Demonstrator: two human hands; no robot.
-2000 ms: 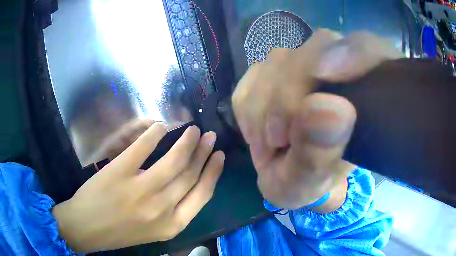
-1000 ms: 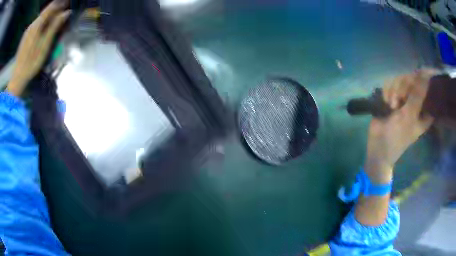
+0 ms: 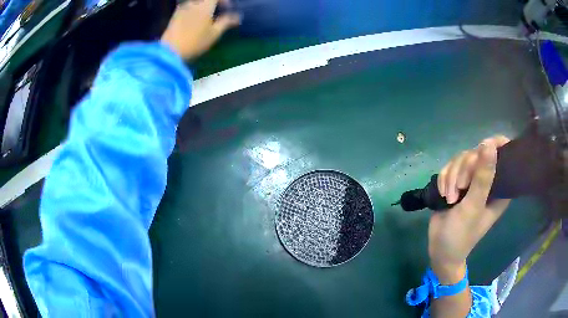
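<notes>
My right hand (image 3: 468,205) is closed around a thick dark electric screwdriver (image 3: 523,168) at the right. Its black nose and thin bit point left, towards the screw tray. The round screw tray (image 3: 311,217) lies on the green bench, silvery and perforated, with dark screws (image 3: 356,223) heaped on its right side. My left hand (image 3: 198,28) reaches to the top edge of the picture, beyond the white strip. Its fingers are partly cut off and beside something dark, so I cannot tell whether it holds anything.
The white-edged strip (image 3: 268,69) crosses the bench behind the tray. A dark-framed unit (image 3: 18,115) stands at the far left. A small light speck (image 3: 400,137) lies on the green bench surface (image 3: 236,273). A blue tool (image 3: 553,62) and cables are at the upper right.
The device unit is gone from the bench in front of me. My left hand has moved to the top, across the white strip. The right hand still holds the screwdriver, now lower in view.
</notes>
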